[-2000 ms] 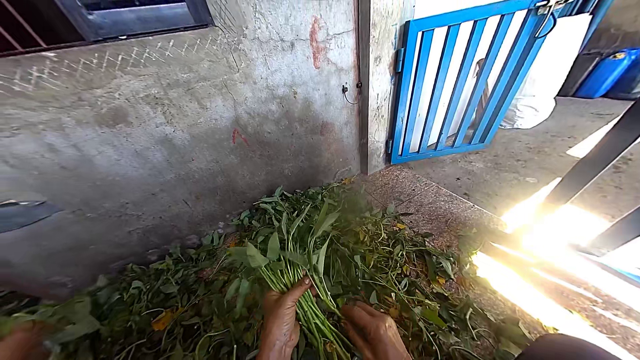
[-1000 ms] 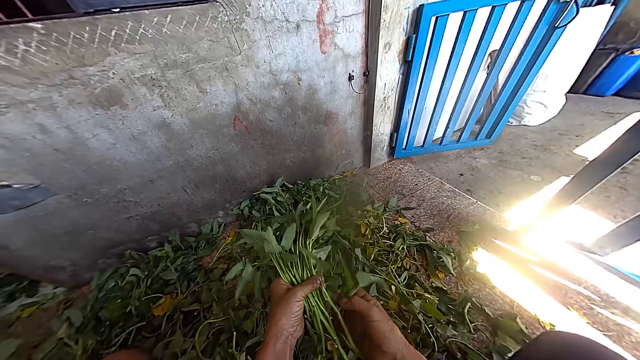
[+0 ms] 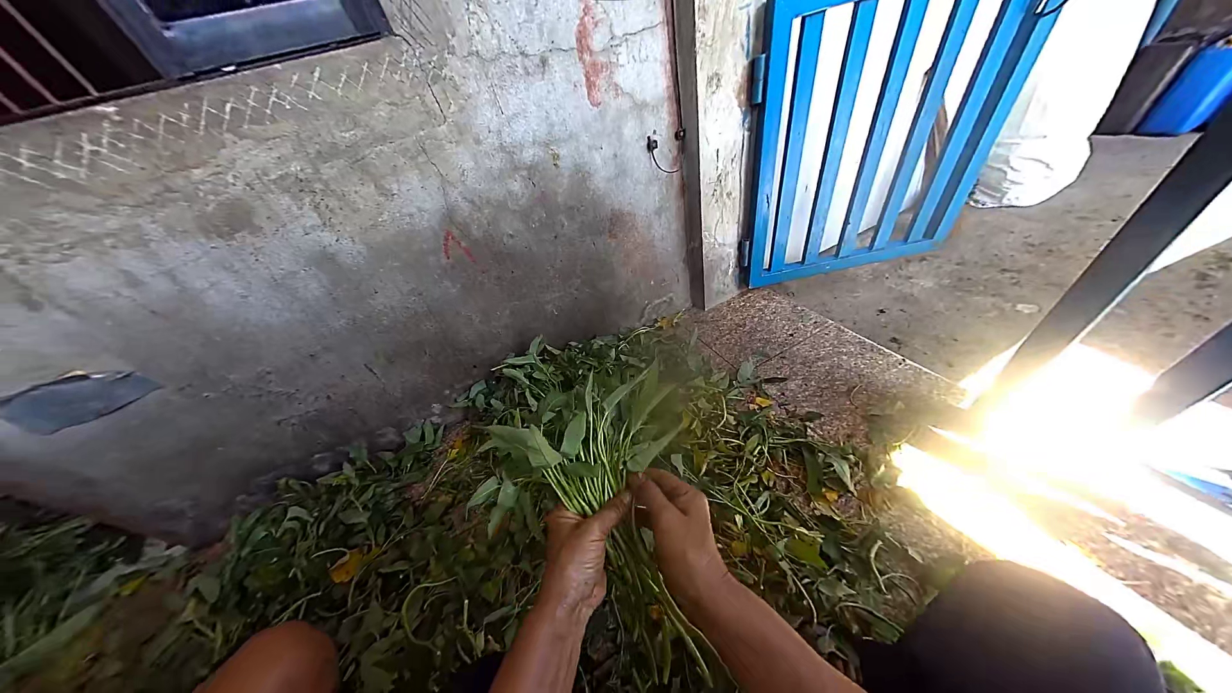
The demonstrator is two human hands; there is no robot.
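Note:
A bunch of long green leafy stems (image 3: 597, 457) stands upright between my hands, its leaves spread at the top and stem ends hanging down below. My left hand (image 3: 577, 553) is closed around the stems on their left side. On the right side, my right hand (image 3: 679, 525) has its thumb and fingers pinched together at the bunch, close to my left thumb; whether it grips a stem is hidden. Beneath and around both hands lies a wide heap of loose green leaves and stems (image 3: 385, 568), with some yellow leaves in it.
A rough concrete wall (image 3: 337, 250) rises behind the heap. A blue metal gate (image 3: 847, 144) stands at the back right beside a white sack (image 3: 1044, 144). Dark metal bars (image 3: 1107, 250) cross the right side. My knees show at the lower edge, left (image 3: 279, 659) and right (image 3: 1030, 630).
My right hand has moved up along the bunch, from lower on the stems to beside my left thumb. My left hand stays around the stems.

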